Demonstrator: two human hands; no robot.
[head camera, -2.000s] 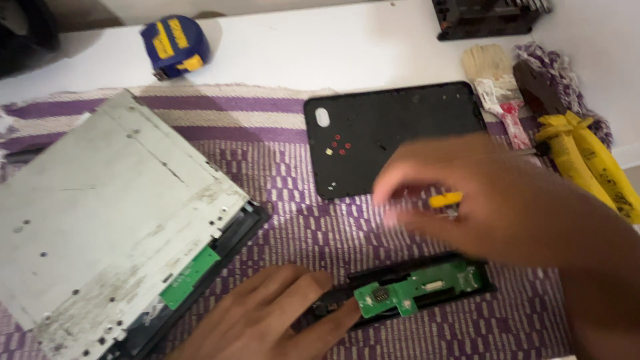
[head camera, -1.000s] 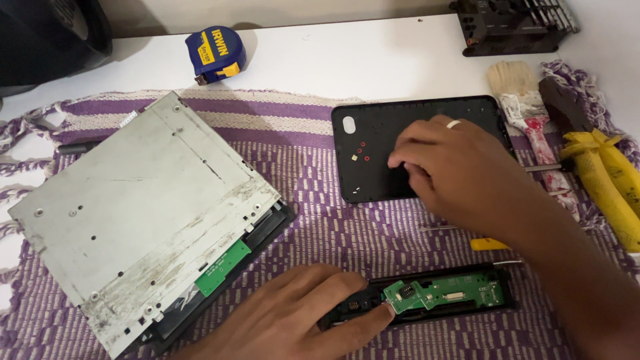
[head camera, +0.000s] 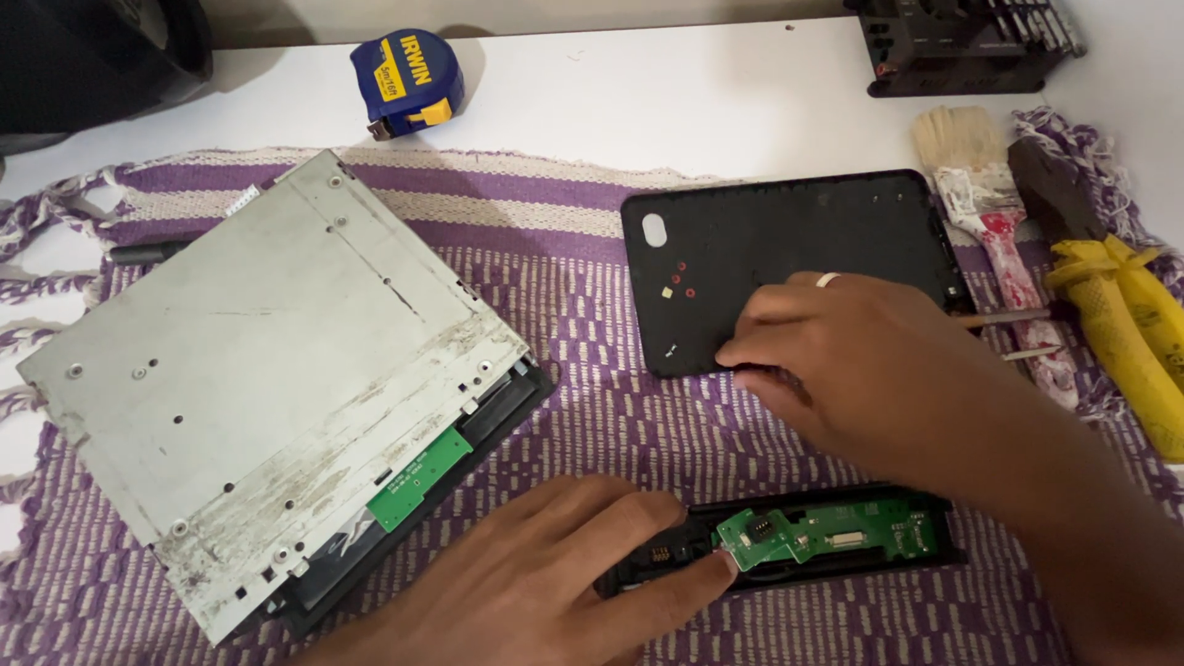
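My left hand (head camera: 592, 564) rests across the left end of a long black plastic housing (head camera: 957, 546), a fingertip against the green circuit board (head camera: 860, 536) in it. My right hand (head camera: 832, 351), with a ring on one finger, is over the lower edge of a black plastic cover (head camera: 786, 240); whether its bent fingers hold something small is hidden. Small red rings (head camera: 682, 266) and tiny pieces lie on the cover. Left of my hands a metal-cased unit (head camera: 268, 351) lies tilted, with a green board (head camera: 421, 481) showing along its edge.
A tape measure (head camera: 410, 81) stands on the white table (head camera: 592, 102) behind the woven purple cloth (head camera: 546, 324). To the right lie a paintbrush (head camera: 994, 203) and yellow-handled pliers (head camera: 1110, 314). A black device (head camera: 962, 55) is at the back right, a dark object (head camera: 92, 65) back left.
My right hand was blurred in motion below the cover, near a yellow item, then over the cover; now it is lower, at the cover's bottom edge. My left hand stays at the housing.
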